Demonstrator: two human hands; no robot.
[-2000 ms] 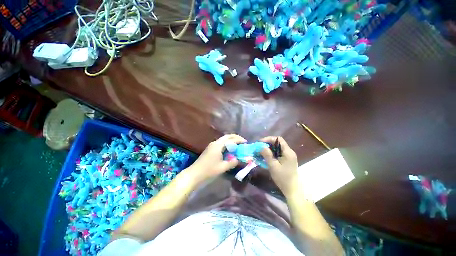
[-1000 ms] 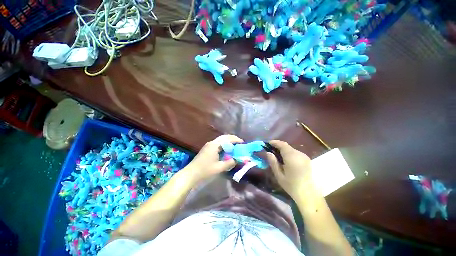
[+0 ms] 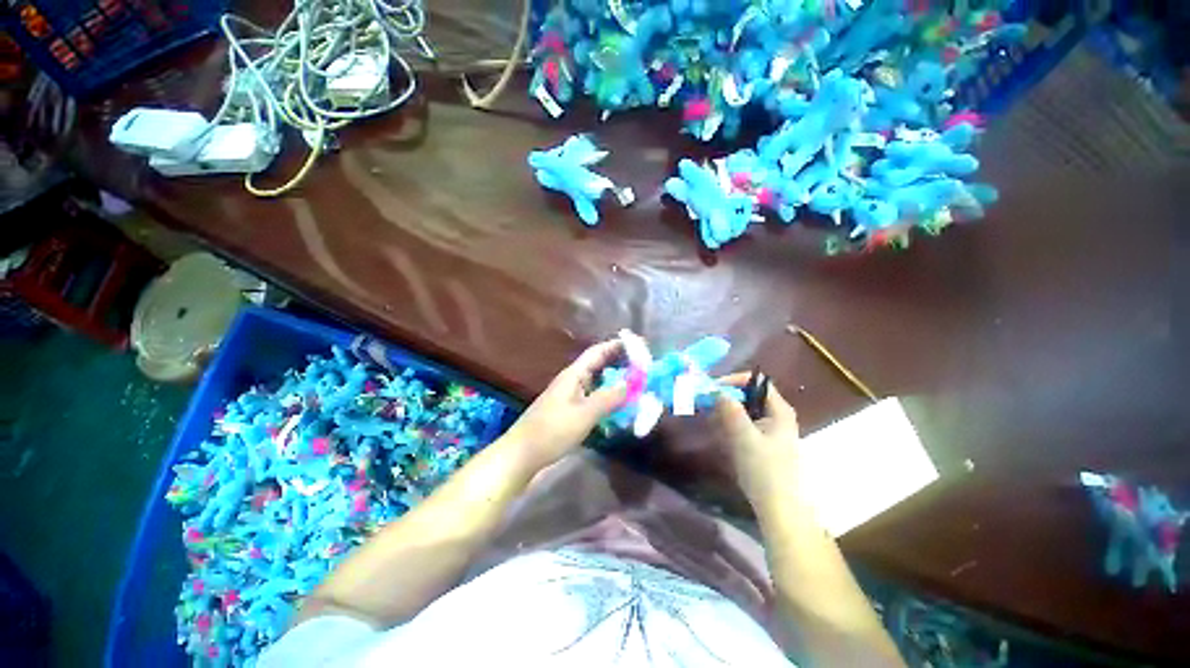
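Observation:
A small blue plush toy [image 3: 692,367] with a pink part and a white label is held between my two hands, above the table's near edge. My left hand [image 3: 581,401] grips the toy's left side by the pink part. My right hand [image 3: 761,424] has its fingertips at the toy's right side. A small dark tool [image 3: 756,394], perhaps thread snips, is tucked in my right hand, mostly hidden by the fingers.
A heap of blue toys [image 3: 835,144] lies at the far side, one toy [image 3: 573,176] apart from it. A cream card [image 3: 868,466] and pencil [image 3: 831,362] lie right, another toy [image 3: 1139,532] far right. Cables [image 3: 320,78] lie far left. A blue tub [image 3: 154,555] of toys stands left.
The toy has been turned, its pink part now up near my left fingers. My right hand has swung in, closer to the toy. The view has shifted slightly.

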